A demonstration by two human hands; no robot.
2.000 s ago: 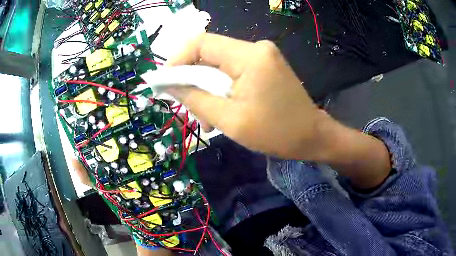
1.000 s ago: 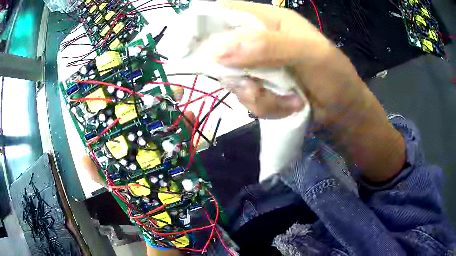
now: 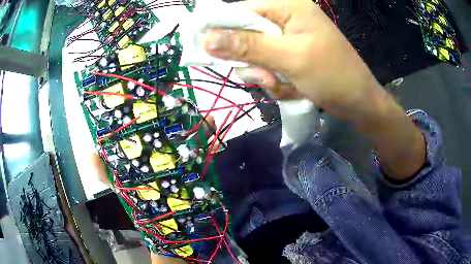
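Note:
The populated PCB panel point(image 3: 155, 149) is held tilted, running from upper left to lower centre, with yellow transformers point(image 3: 163, 159), blue capacitors and loose red lead wires point(image 3: 222, 116) hanging off its right side. My left hand point(image 3: 101, 168) is mostly hidden behind the panel; its fingers show at the left edge and fingertips at the right edge, gripping it. My right hand point(image 3: 299, 56) is above and right of the panel, closed on a white cloth point(image 3: 237, 26). Part of the cloth point(image 3: 299, 121) hangs below the hand. The cloth's upper part blends with the white sheet.
A white sheet point(image 3: 77, 111) lies under the panel. Another panel point(image 3: 119, 18) lies at the top left and one more point(image 3: 439, 33) at the far right, beside the black mat point(image 3: 382, 31). A dark tray point(image 3: 44, 216) with black pieces is at lower left. A window frame is at left.
The cloth in my right hand has left the board surface and is now raised up and to the right. The panel has shifted slightly right. Red wires are spread out to the right.

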